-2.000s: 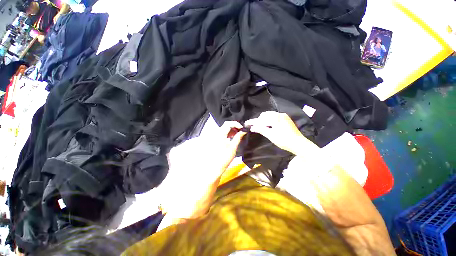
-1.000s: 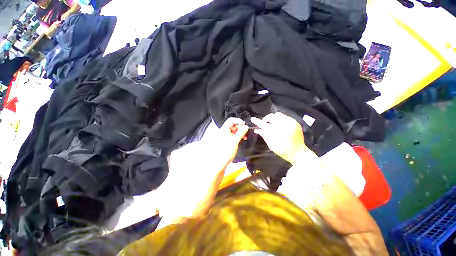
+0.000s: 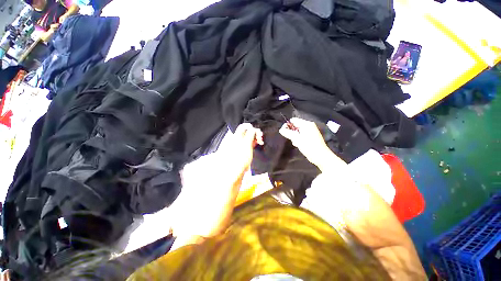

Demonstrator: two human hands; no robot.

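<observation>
A large heap of black garments point(image 3: 198, 82) lies in front of me, with small white labels on it. My left hand point(image 3: 249, 137) is over the cloth at the near middle, fingers curled, overexposed; whether it pinches cloth or thread is unclear. My right hand point(image 3: 296, 134) is just to its right, a small gap apart, fingers closed on a tiny dark thing with fine points past the fingertips, which looks like thread snips point(image 3: 287, 122). Dark cloth shows between and below the hands.
A lit smartphone point(image 3: 405, 62) lies right of the heap on the white table with yellow edging point(image 3: 456, 35). A red stool point(image 3: 405, 186) is by my right forearm, a blue crate point(image 3: 464, 239) at lower right. Navy garments point(image 3: 82, 46) lie far left, near a person's arm point(image 3: 60, 19).
My hands were almost fingertip to fingertip; now they are apart, the left slightly further left and the right a little further up and right. The view has shifted slightly.
</observation>
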